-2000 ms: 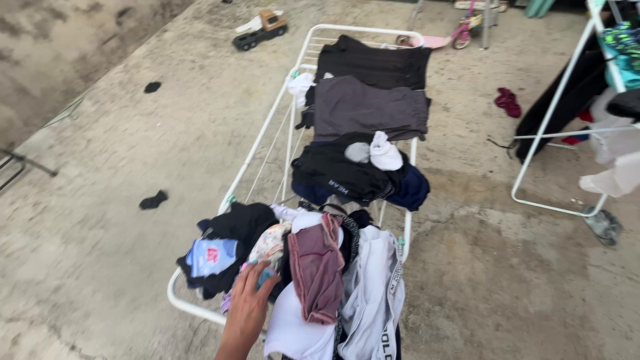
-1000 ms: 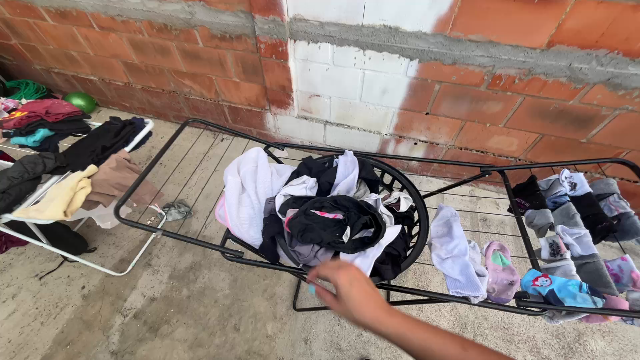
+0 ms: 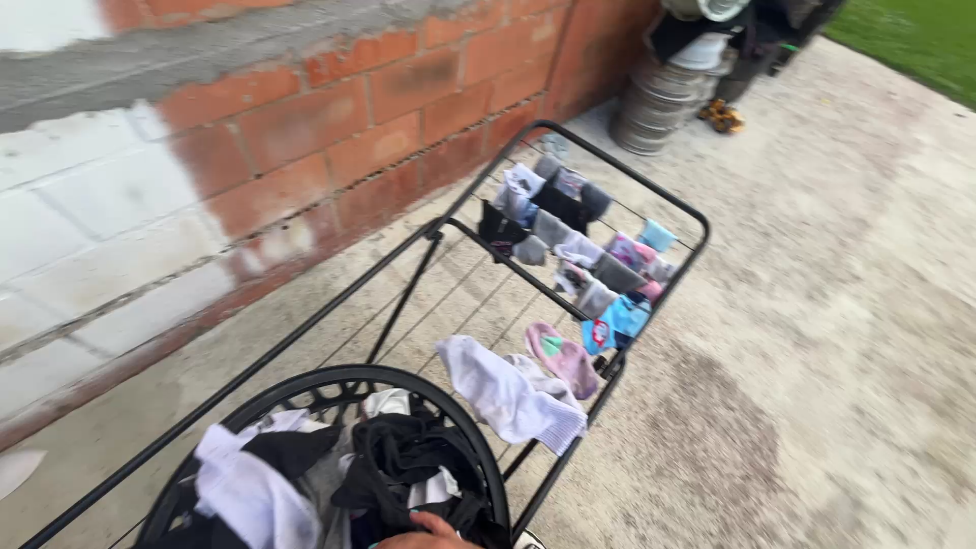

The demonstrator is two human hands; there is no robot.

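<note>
At the bottom edge, part of my right hand [image 3: 431, 531] shows over the dark clothes [image 3: 404, 457] in a round black plastic basket [image 3: 499, 480]. Its fingers are mostly cut off or hidden, so I cannot tell whether it grips anything. A white garment [image 3: 255, 488] lies in the left part of the basket. The basket rests on a black metal drying rack [image 3: 305, 320]. Just right of it, a white sock [image 3: 507, 393] and a pink sock [image 3: 564, 358] lie on the rack. Small socks [image 3: 579, 248] hang at its far end. My left hand is out of view.
A brick wall [image 3: 305, 122], partly painted white, runs along the rack's left side. Beyond the far end stand a ribbed metal drum [image 3: 656, 99] and a yellow toy vehicle [image 3: 721, 117] on the concrete ground [image 3: 823, 305]. Grass [image 3: 911, 46] lies at the upper right.
The view has swung widely, from the white rack to the black one and then along it. My right hand, at the basket's rim one second ago, is now over the clothes inside.
</note>
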